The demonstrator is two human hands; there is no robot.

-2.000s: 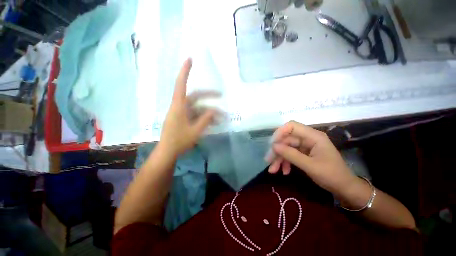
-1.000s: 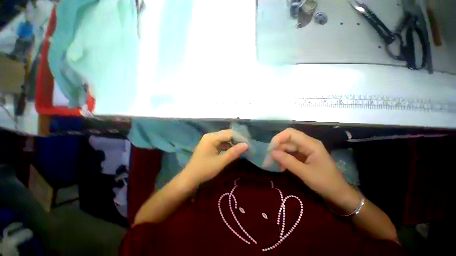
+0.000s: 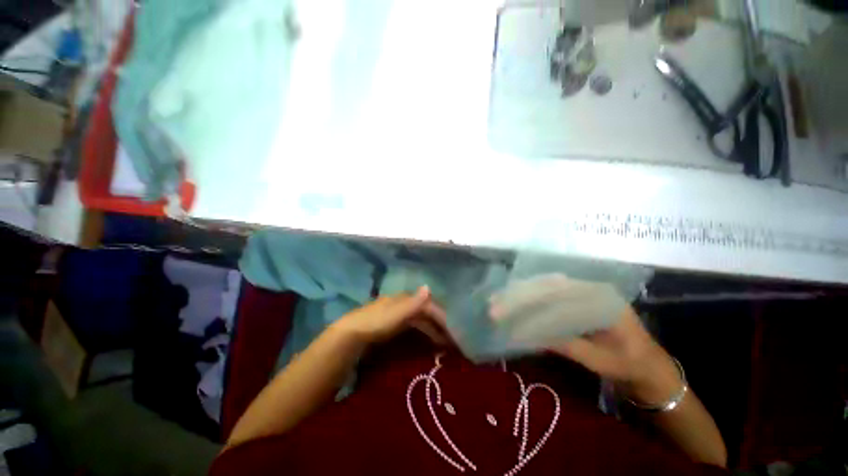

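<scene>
A thin pale aqua fabric piece (image 3: 474, 325) is spread between my hands, below the front edge of the white table (image 3: 409, 186). My left hand (image 3: 395, 316) grips its left part between thumb and fingers. My right hand (image 3: 576, 321) holds its right part. The sheer fabric lies over my right fingers, so they show only blurred through it. More aqua fabric (image 3: 311, 270) hangs below the table edge beside my left hand.
A large aqua heap (image 3: 223, 102) lies at the table's left, over a red basket (image 3: 96, 167). At the right are black-handled shears (image 3: 721, 121), a brown-handled tool (image 3: 798, 104), a small metal disc (image 3: 601, 85) and machine parts (image 3: 572, 58). A printed scale (image 3: 679, 232) runs along the table's front.
The small fabric piece between my hands is now spread wider and covers my right fingers. My left hand came down from over the table to the fabric. The table sits slightly lower in view than one second ago.
</scene>
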